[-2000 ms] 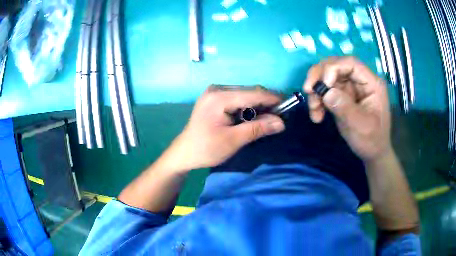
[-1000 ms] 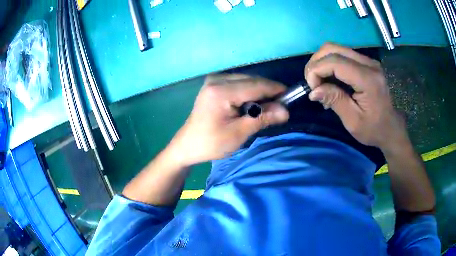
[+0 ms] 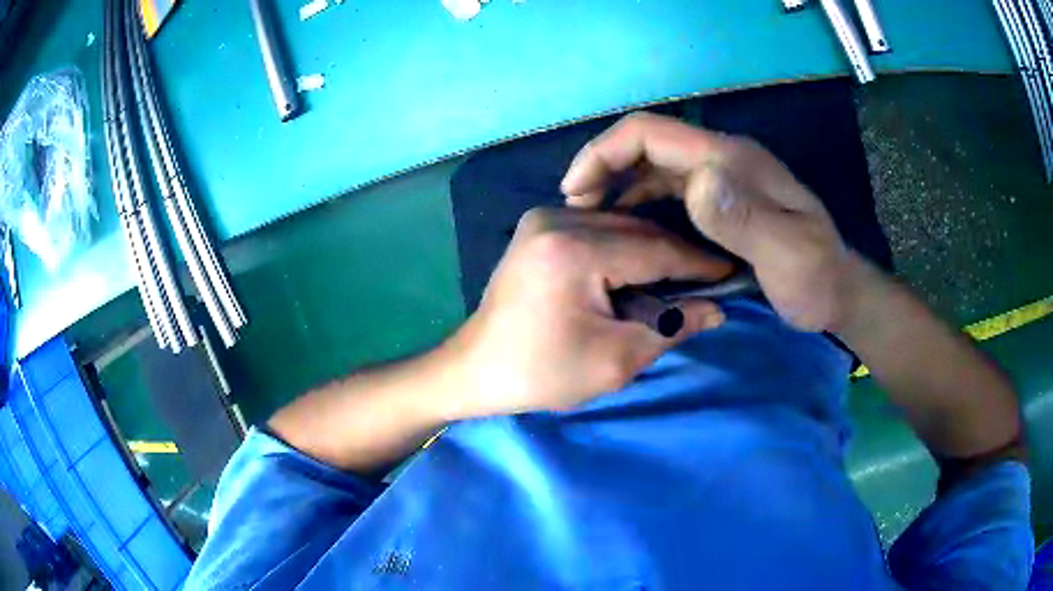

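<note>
My left hand [image 3: 566, 312] is closed round a dark metal tube [image 3: 667, 319], whose round open end points out between thumb and fingers. Part of a second, shinier tube [image 3: 722, 286] shows between the fingers of my left hand and the palm of my right hand. My right hand [image 3: 739, 214] arches over the left one with its fingers curled and fingertips spread above the left knuckles. Whether the right hand grips the second tube is hidden. No small dark fitting shows now. The work is over my lap.
Long jointed poles [image 3: 148, 219] overhang the bench edge at left, beside a crumpled clear bag [image 3: 49, 173]. One short tube [image 3: 275, 64] and small white pieces [image 3: 312, 82] lie on the green bench. More tubes [image 3: 849, 40] lie at right. Blue crates [image 3: 87, 462] stand lower left.
The small dark fitting in my right fingertips went to the shiny tube's end and is now out of sight. My right hand then moved left over my left hand. The view has shifted.
</note>
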